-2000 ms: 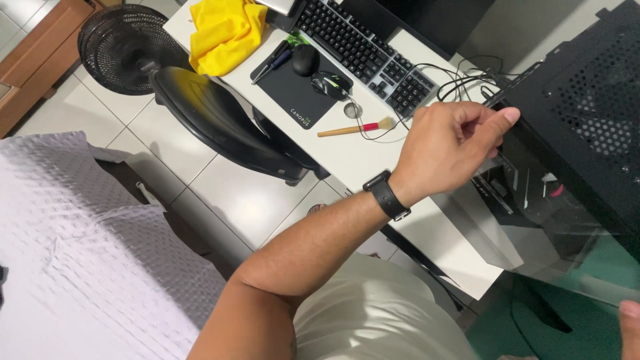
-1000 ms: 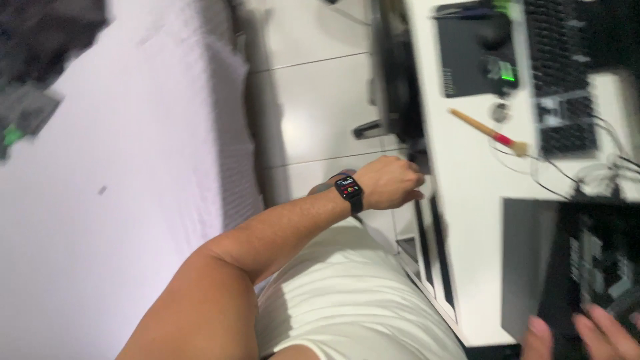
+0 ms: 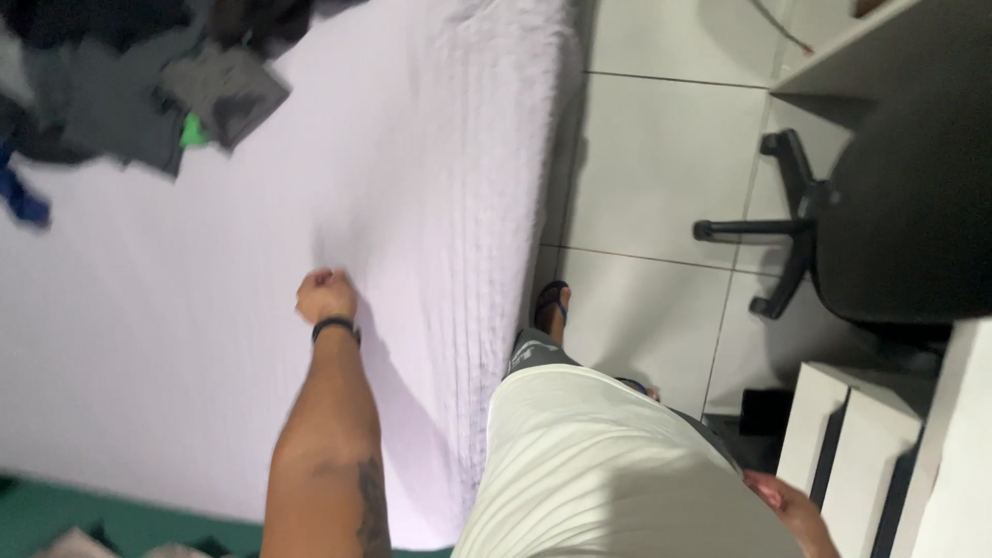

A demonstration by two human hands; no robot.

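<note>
My left hand [image 3: 327,296], with a dark watch band on its wrist, is over a bed with a pale lilac sheet [image 3: 434,232]. Its fingers are curled in; blur hides whether anything small is between them. At the lower right my right hand [image 3: 779,500] hangs beside the hem of my white shirt, near a white drawer unit [image 3: 860,442]. It is partly hidden and nothing is seen in it.
Dark and grey clothes [image 3: 116,93] lie heaped on the bed's far left. A black swivel chair [image 3: 899,201] stands on the tiled floor [image 3: 659,163] at right. A white desk edge [image 3: 957,434] is at the lower right.
The view has swung far from the desk to the bed. My left hand has left the computer case's edge and is now over the bed. My right hand is now beside my shirt.
</note>
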